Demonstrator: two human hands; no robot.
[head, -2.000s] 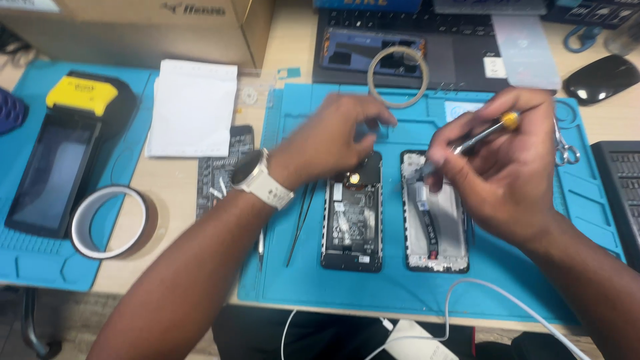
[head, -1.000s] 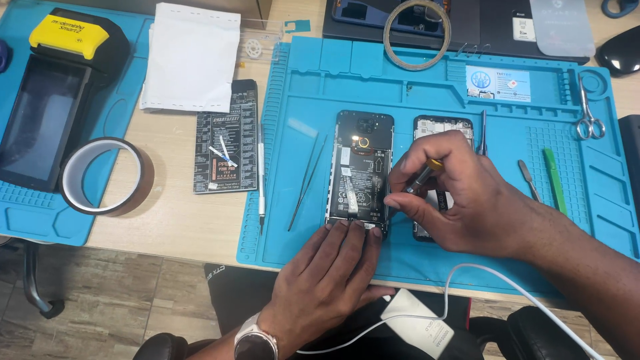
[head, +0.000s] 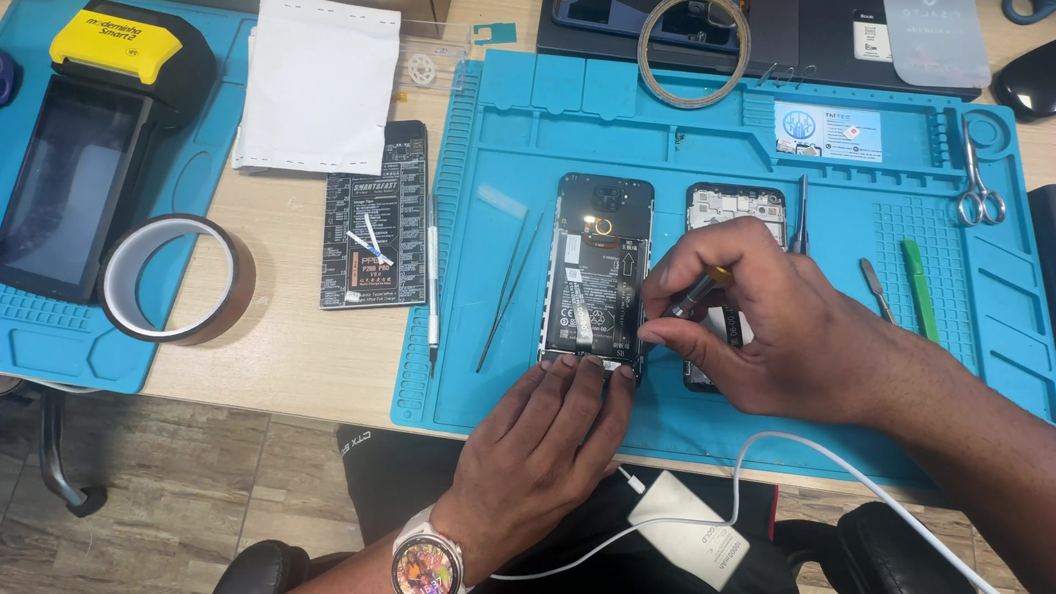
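Note:
An opened smartphone with its battery showing lies on the blue silicone repair mat. My left hand is spread flat, its fingertips on the phone's lower end. In my right hand is a small screwdriver with a yellowish end, held beside the phone's right edge; the hand hides its tip. Beneath and behind that hand lies a phone frame, partly covered. Black tweezers rest left of the opened phone. A slim pen-like tool lies at the mat's left edge.
Metal scissors, a green pry tool and a metal spatula lie at right. A tape ring is at the top. Brown tape and a payment terminal are at left. A white cable crosses the front edge.
Two seconds ago my left hand was above the phone's top and my right hand over the phone frame. My left hand now rests on the phone's lower end, the right at its side. The view has shifted.

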